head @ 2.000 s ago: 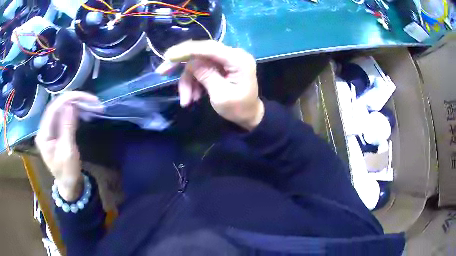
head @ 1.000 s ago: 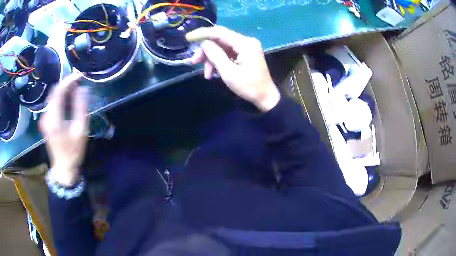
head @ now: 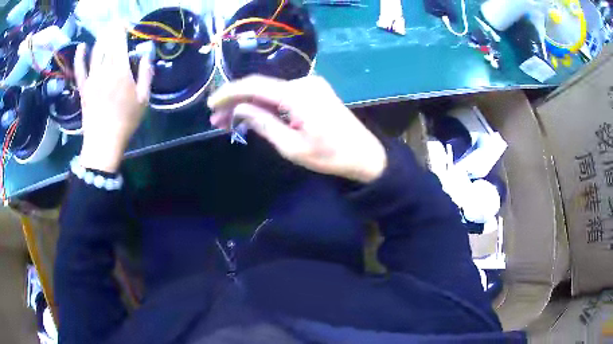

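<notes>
Two round black camera cups in white housings stand side by side on the bench, the left one (head: pixel 176 77) beside my left hand and the right one (head: pixel 279 57) beyond my right hand. Thin red, orange and yellow wires (head: pixel 265 25) lie across them. My left hand (head: pixel 111 91) reaches over the housings, fingers spread and fingertips blurred against white parts; whether it holds anything cannot be told. My right hand (head: pixel 302 124) is at the bench's front edge, its fingers curled on a small shiny piece (head: pixel 238 134) that shows below the fingertips.
More housings (head: pixel 33 127) stand at the left. A white tapered tube (head: pixel 390 16), a dark item with a pale cord (head: pixel 452 15), small red and black bits (head: pixel 485 48) and a yellow ring (head: pixel 564 28) lie toward the right. An open carton (head: pixel 531 201) holds white camera parts below.
The clear film stretched between my hands two seconds ago is no longer there. My left hand has moved up over the housings. A small shiny piece now shows at my right fingertips.
</notes>
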